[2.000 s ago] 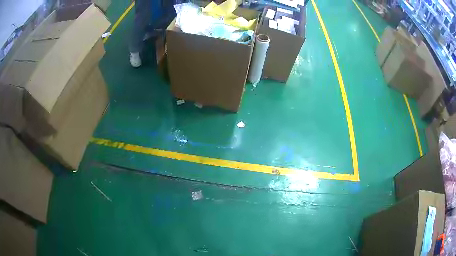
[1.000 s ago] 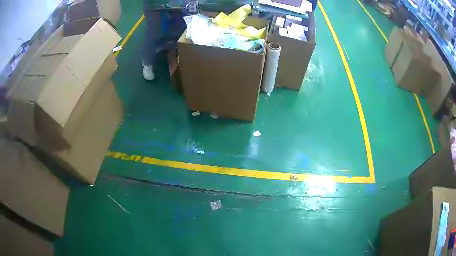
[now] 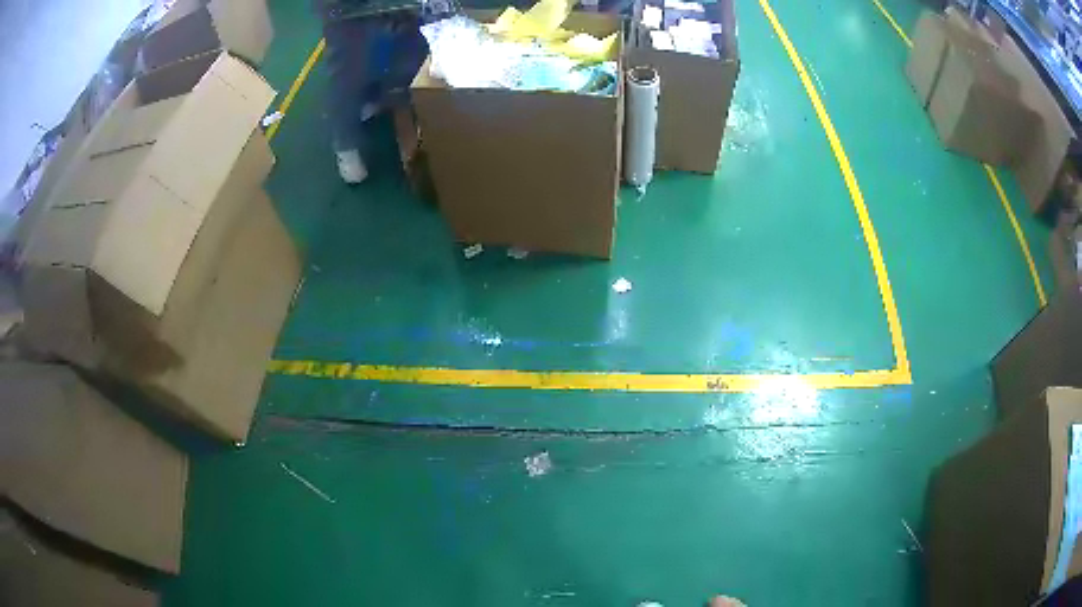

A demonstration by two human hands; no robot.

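Neither of my hands can be made out. A small skin-coloured shape shows at the bottom edge, too cut off to name. Nearest on the right stands a brown carton (image 3: 991, 504) with a pale blue label strip (image 3: 1071, 504) on its top, cut off by the right edge. A dark shape lies in the bottom right corner, unclear. On the left stands a large carton (image 3: 226, 338) with raised flaps (image 3: 184, 178). Another brown carton (image 3: 101, 462) is nearer at the lower left.
Ahead on the green floor (image 3: 392, 498) stand a scrap carton (image 3: 522, 166) with yellow and clear plastic, a whitish upright roll (image 3: 641, 125) and a carton (image 3: 688, 107) holding white items. A person's leg (image 3: 344, 107) is behind. More cartons (image 3: 973, 101) stand at the right.
My view has shifted left and slightly down, so the right carton sits nearer the right edge. The orange item seen earlier beside the label strip no longer shows.
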